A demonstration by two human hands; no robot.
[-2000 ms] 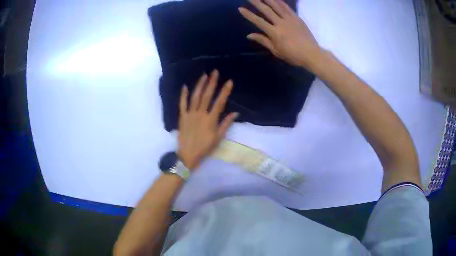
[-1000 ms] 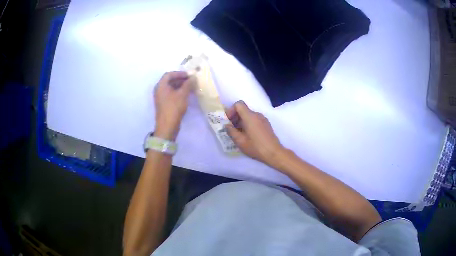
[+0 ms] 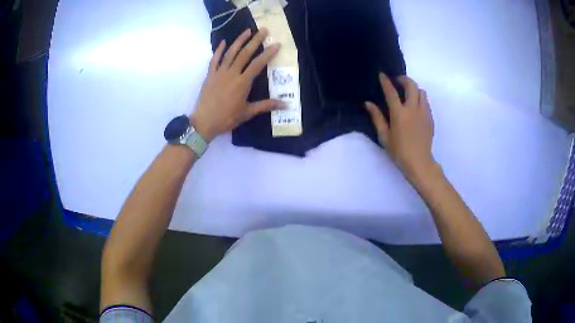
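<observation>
A black garment (image 3: 350,53) lies on the white table, its top cut off by the upper picture edge. A long cream hang tag (image 3: 287,82) with a white barcode label lies on its left part, with a pale tag string (image 3: 226,17) at the top. My left hand (image 3: 233,88) lies spread on the garment's left side, fingertips and thumb touching the tag's left edge. My right hand (image 3: 403,117) rests at the garment's lower right edge with bent fingers; whether it pinches the cloth is unclear.
The white tabletop (image 3: 120,126) has a blue edge (image 3: 88,222) at the front left. A sheet of purple round stickers (image 3: 563,189) hangs at the right table edge. Part of a brown box (image 3: 560,63) shows at the upper right.
The tag, held in both hands a second ago, now lies on the garment. The garment lies straighter, narrower and closer. My hands have moved apart onto its left and right sides.
</observation>
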